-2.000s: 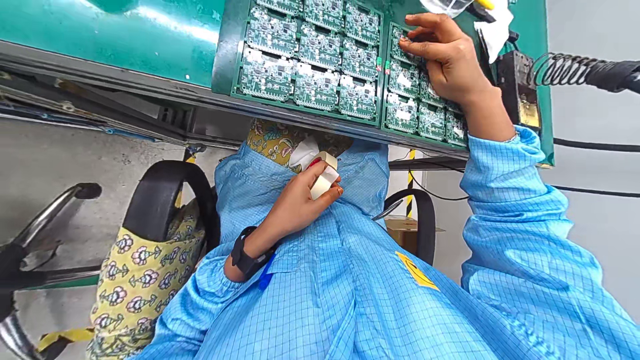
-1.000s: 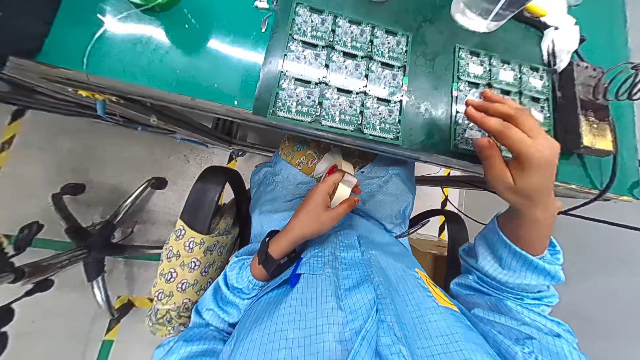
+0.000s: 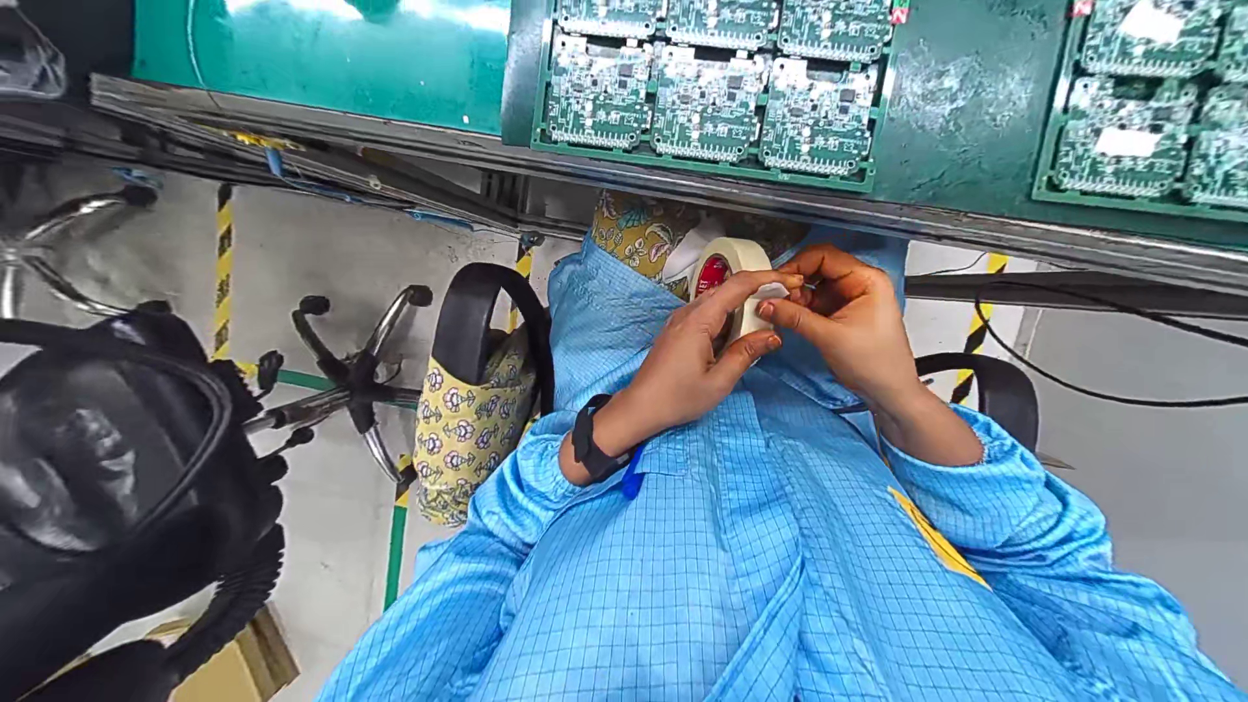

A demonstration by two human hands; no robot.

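My left hand is closed around a roll of cream masking tape above my lap. Against the roll's right side, the thumb and fingers of my right hand pinch a small loose end of the tape. Beyond my hands, a panel of green circuit boards lies on the green-topped bench. A second circuit board panel lies at the right, with pale rectangular pieces stuck on some of its boards.
The bench's front edge runs just beyond my hands. At the left are a black chair and a chair's chrome wheeled base. A flowered yellow cloth hangs by my seat's armrest. A black cable loops at the right.
My right hand has come down from over the right circuit boards to the tape roll in my left hand and has taken hold of the tape's end. The view has shifted considerably.
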